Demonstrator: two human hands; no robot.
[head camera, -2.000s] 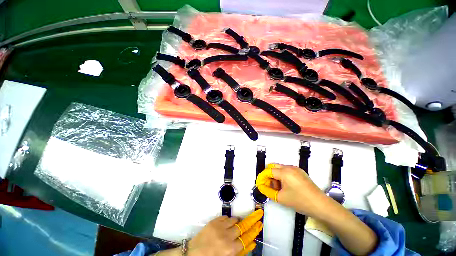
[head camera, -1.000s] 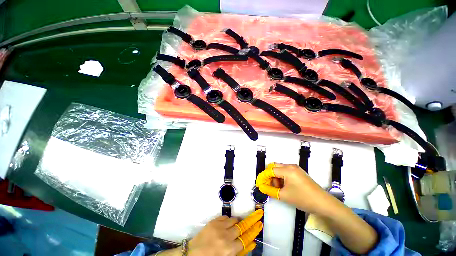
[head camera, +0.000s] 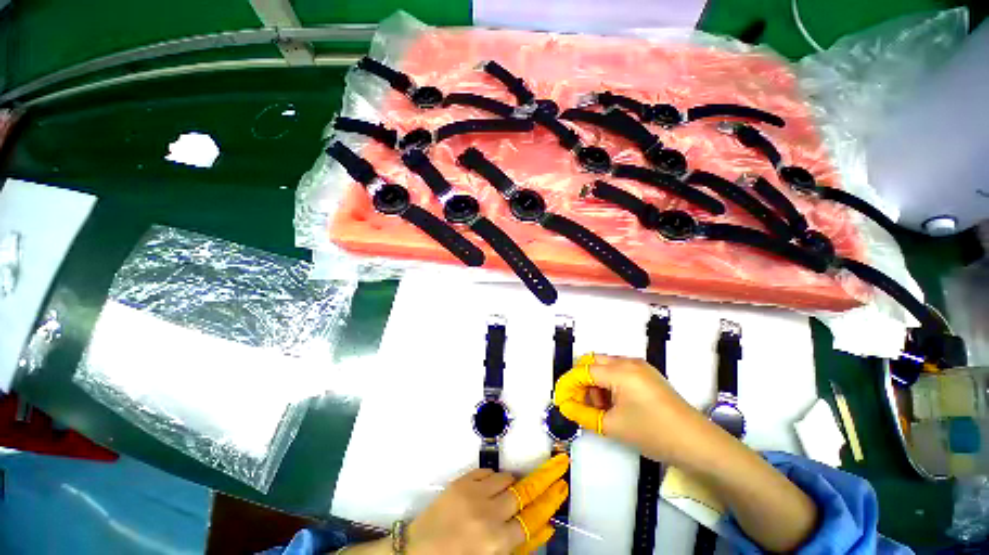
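Four black-strapped watches stand in a row on a white pad (head camera: 434, 325). My right hand (head camera: 624, 403), with yellow finger cots, is pinched over the dial of the second watch from the left (head camera: 561, 425). Anything between its fingertips is hidden. My left hand (head camera: 477, 518), also with yellow cots, lies with its fingers at that watch's lower strap. A thin pale stick (head camera: 577, 529) shows beside its fingertips; whether it is gripped is unclear. The leftmost watch (head camera: 491, 420) shows a dark dial; the rightmost (head camera: 727, 418) a bright one, partly behind my right arm.
A plastic-covered pink foam tray (head camera: 607, 260) with many watches lies behind the pad. A clear bag (head camera: 217, 347) with a white sheet is at left. A cream square (head camera: 820, 434), a pale yellow stick (head camera: 847, 423) and a round dish (head camera: 906, 434) are at right.
The view has shifted very slightly. Both hands keep the same pose and place at the second watch.
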